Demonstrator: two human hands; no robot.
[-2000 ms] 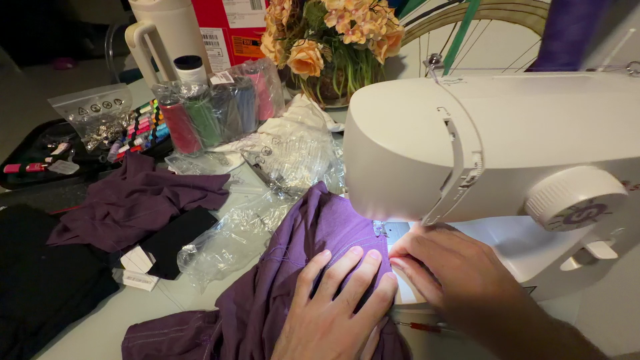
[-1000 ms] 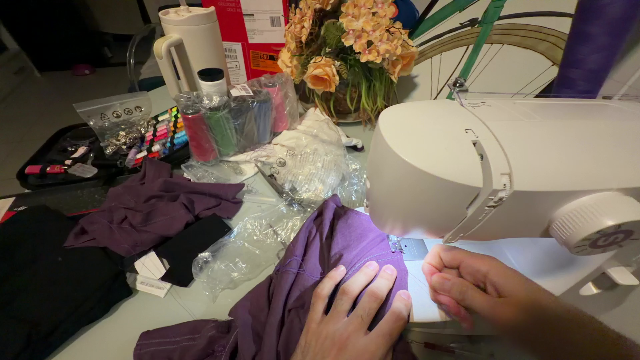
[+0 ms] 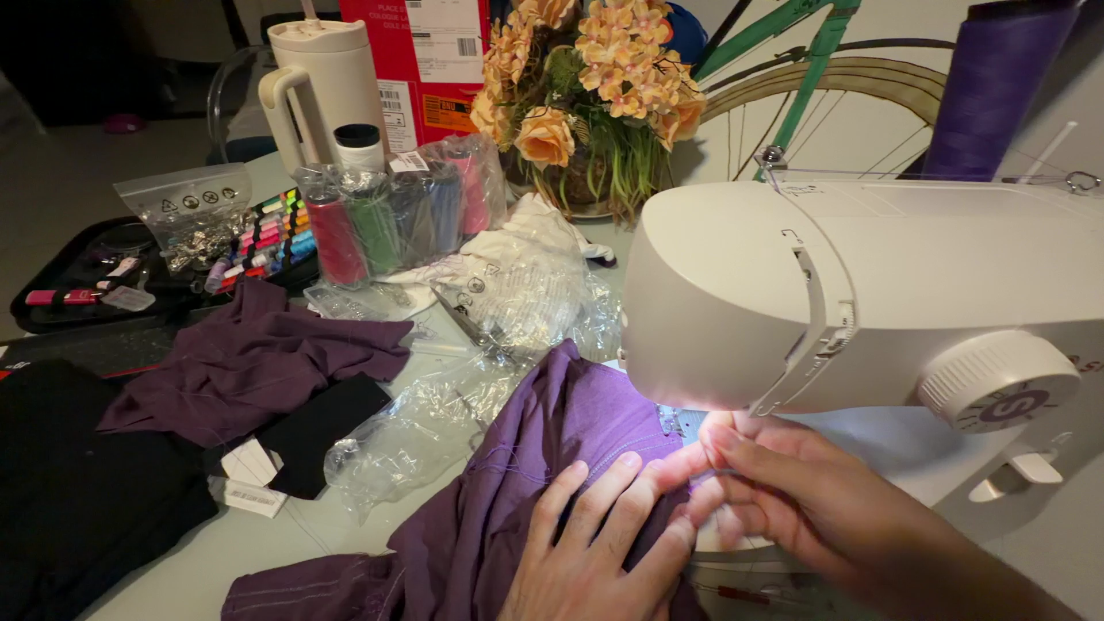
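A purple fabric garment (image 3: 517, 483) lies bunched on the bed of a white sewing machine (image 3: 733, 293), one edge by the presser foot (image 3: 669, 420) under the lamp. My left hand (image 3: 604, 543) rests on the cloth with its fingers spread, pressing it flat. Close beside the needle area is my right hand (image 3: 768, 492), its thumb and forefinger pinched together near the left fingertips. Whether thread is between them cannot be made out. A line of pale stitching shows on the cloth near the foot.
Left of the garment lie crumpled clear plastic (image 3: 414, 431), scissors (image 3: 470, 319), dark purple cloth (image 3: 259, 362) and black fabric (image 3: 78, 483). Bagged thread spools (image 3: 379, 224), a cream tumbler (image 3: 332, 86) and a flower arrangement (image 3: 595, 95) stand behind. A large purple thread cone (image 3: 992, 86) rises behind the machine.
My right hand lay at the machine bed beside the cloth, then lifted slightly; now its pinched fingers meet the left fingertips near the foot. The left hand stays on the cloth.
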